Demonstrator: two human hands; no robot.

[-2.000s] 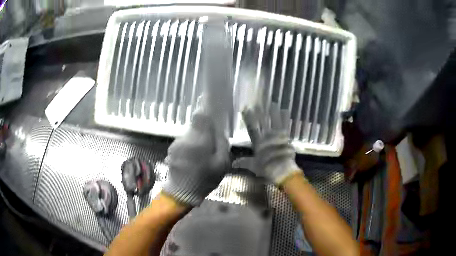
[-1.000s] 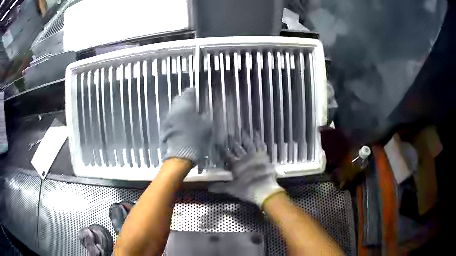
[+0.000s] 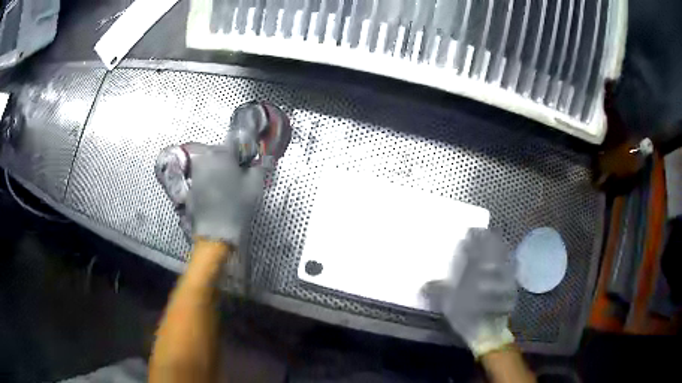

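Observation:
A bright white-silver metal panel (image 3: 381, 232) lies flat on the perforated table, a dark round hole near its lower left corner. My gloved right hand (image 3: 482, 288) rests on the panel's right end, fingers over its edge; whether it grips is unclear. My gloved left hand (image 3: 224, 191) is blurred, at two orbital sanders. One sander (image 3: 262, 131) is just above the hand, the other sander (image 3: 176, 172) at its left. The left hand's fingers overlap them; its grip cannot be told.
The slotted rack (image 3: 396, 45) stands behind the table (image 3: 351, 146). A pale blue abrasive disc (image 3: 541, 260) lies right of the panel. A white tag (image 3: 138, 34) is at the back left. Orange-edged holders (image 3: 649, 239) and a small bottle (image 3: 641, 146) are at the far right.
The view has shifted down. Both hands have left the rack, the left moving to the sanders and the right to the panel's right end. The panel now lies on the table.

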